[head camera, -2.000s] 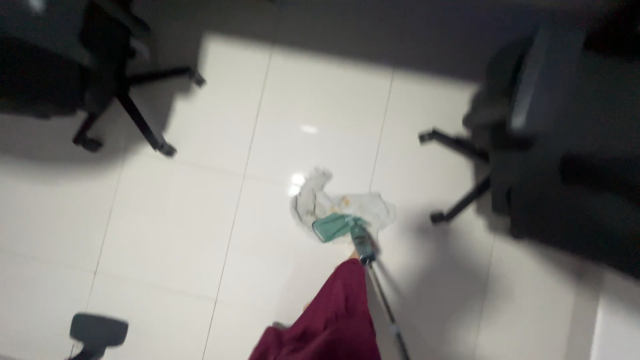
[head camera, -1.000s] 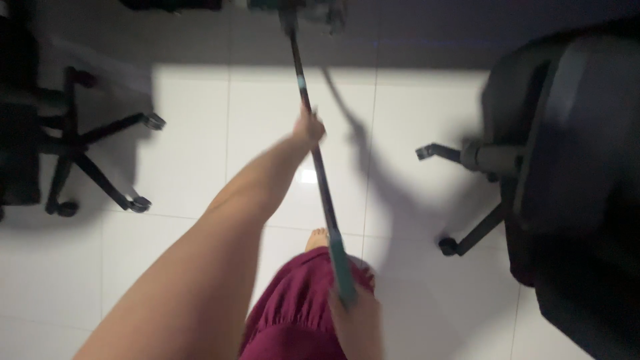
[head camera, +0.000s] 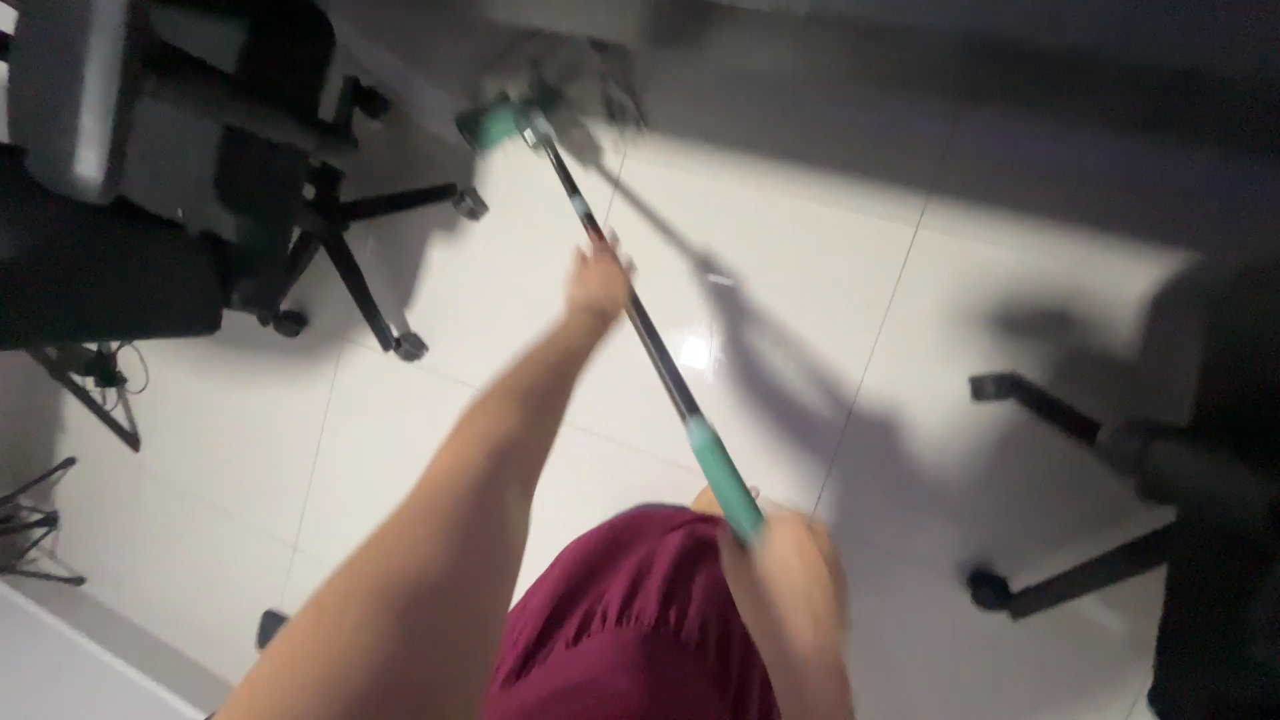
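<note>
My left hand [head camera: 600, 280] grips the dark pole of a mop [head camera: 655, 345] partway along its length. Lower down, my right hand [head camera: 790, 560] is closed around the green handle grip [head camera: 727, 480] at the pole's near end. The pole slants up and to the left across the view, away from me. At its far end is the green mop head [head camera: 490, 125], blurred, at the edge of the dark area; the cloth under it is hard to make out.
An office chair with a castered base [head camera: 345, 210] stands at the left, and another chair base [head camera: 1090, 570] is at the right. Glossy white floor tiles [head camera: 450, 400] lie between them. Thin dark metal legs [head camera: 100, 400] show at the far left.
Two seconds ago the mop head lay in the middle of the floor near my foot; now it is farther away. Since one second ago it has moved left. The view has turned.
</note>
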